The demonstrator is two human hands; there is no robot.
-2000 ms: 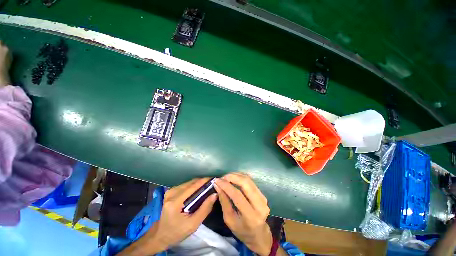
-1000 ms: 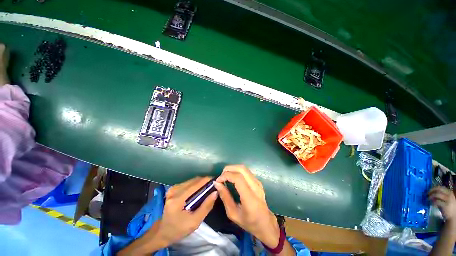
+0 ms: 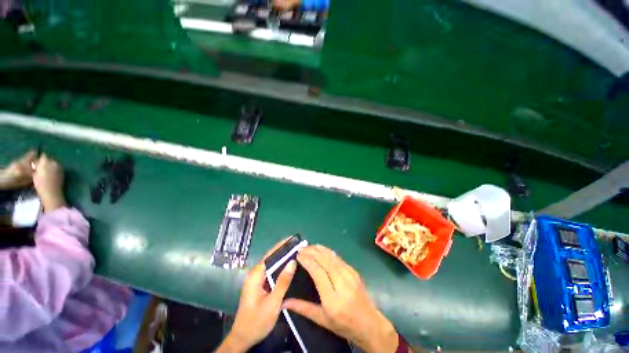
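My left hand [image 3: 256, 303] grips a black adhesive pad [image 3: 284, 252] with a white edge, near the bench's front edge. My right hand [image 3: 338, 293] is beside it, index finger by the pad's right end and thumb lower down; whether it pinches anything is unclear. A thin white strip or edge [image 3: 295, 329] runs down below the hands beside a dark surface; what it belongs to is unclear. A phone assembly [image 3: 236, 232] lies face up on the green bench, left of and beyond my hands.
An orange-red bin [image 3: 436, 249] holds tan scraps. Beside it are a white roll [image 3: 483, 212] and a blue tray [image 3: 546, 276] with dark parts. Small black parts [image 3: 114, 180] lie left, near a neighbour's pink sleeve [image 3: 58, 251]. Phone units [image 3: 247, 125] lie on the belt beyond the white rail [image 3: 310, 176].
The view has tilted up, showing more beyond the belt. My right thumb has spread down from the pad. Dark parts now show in the blue tray; the hand beside it is gone.
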